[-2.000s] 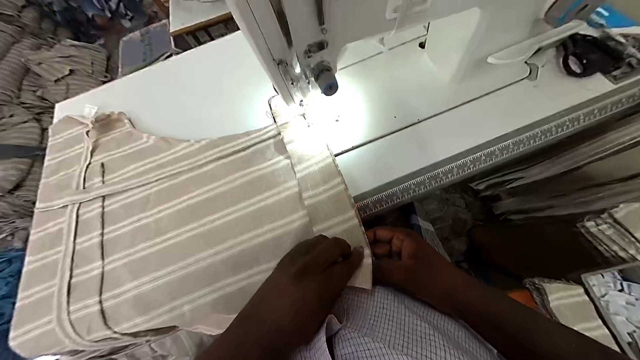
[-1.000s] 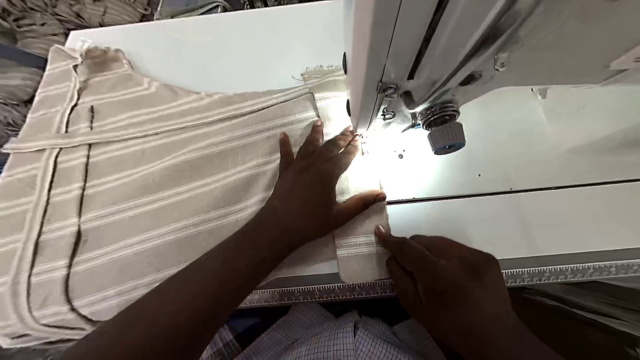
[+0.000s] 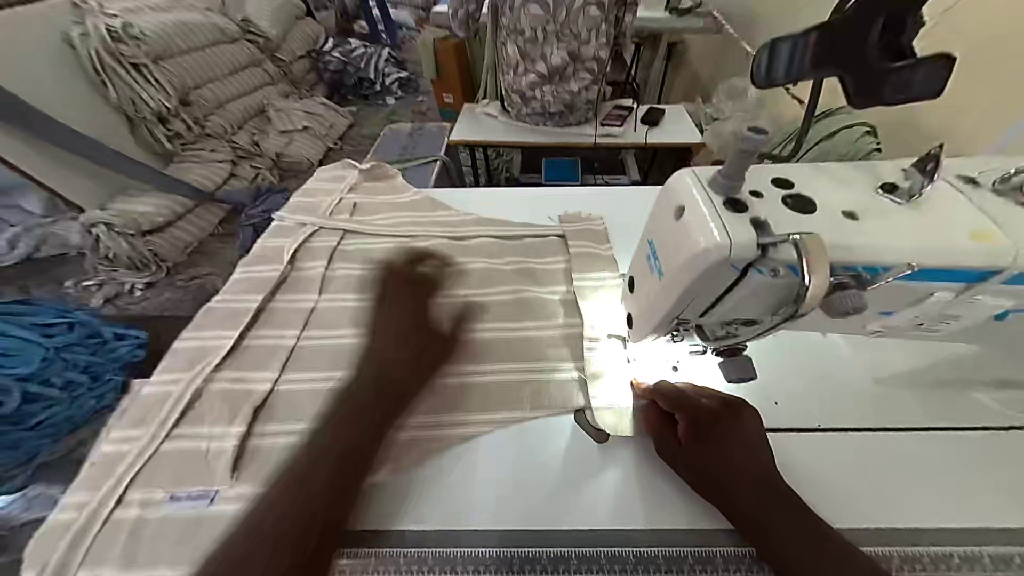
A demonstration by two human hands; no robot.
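Observation:
A beige striped fabric piece [image 3: 496, 320] lies over the white sewing table, its right border strip [image 3: 592, 264] running beside the needle area of the white sewing machine [image 3: 696, 256]. My left hand [image 3: 416, 320], blurred by motion, is over the middle of the fabric with thumb and fingers apart. Whether it touches the cloth cannot be told. My right hand [image 3: 704, 432] pinches the strip's edge near its lower right corner, just in front of the lit needle area. The presser foot is lost in the glare.
A measuring tape [image 3: 544, 562] runs along the table's front edge. Stacked striped fabric [image 3: 208, 80] and a blue fabric heap [image 3: 64, 384] are at the left. Behind stand a small white table [image 3: 576, 132] with two phones, and a grey stool [image 3: 408, 144]. A black clamp holder [image 3: 856, 60] hangs above the machine.
My left hand has left the strip beside the needle and moved left over the fabric. The strip's lower end, over the tape a second ago, now lies farther back. The view has tilted up.

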